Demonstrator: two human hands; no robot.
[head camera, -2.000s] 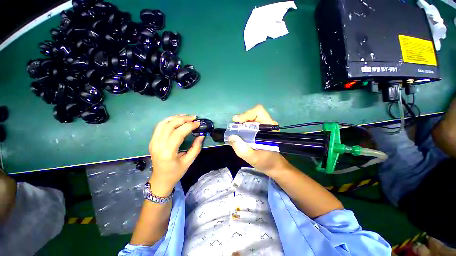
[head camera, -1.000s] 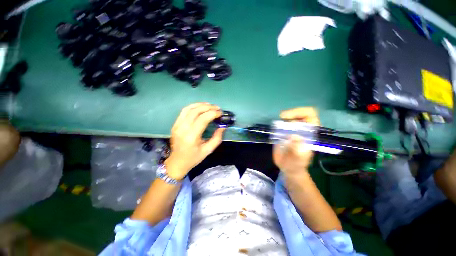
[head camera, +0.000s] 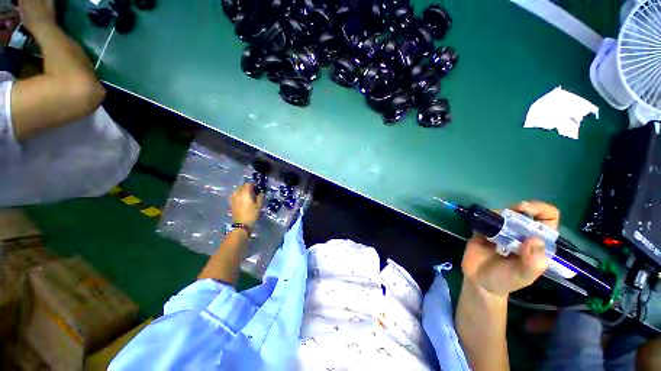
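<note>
My right hand (head camera: 511, 261) holds the black glue syringe (head camera: 576, 264) over the bench's front edge, its thin bluish needle (head camera: 451, 205) pointing left, away from any part. My left hand (head camera: 246, 205) is low at the clear plastic sheet (head camera: 210, 190) below the bench edge, its fingertips at small black housings (head camera: 274, 206) lying there. Whether the fingers grip a housing cannot be told. A large heap of glossy black housings (head camera: 377, 80) lies on the green bench.
A torn white paper (head camera: 560, 112), a white fan (head camera: 643, 54) and the black controller (head camera: 629, 188) are at the right. Another person's arm (head camera: 61, 90) is at upper left, near a few black pieces (head camera: 123, 20). Cardboard boxes (head camera: 76, 308) stand at lower left.
My left hand has moved from the syringe tip down to the plastic sheet, and no housing shows at the needle now. The syringe now slants up to the left. The view has turned left.
</note>
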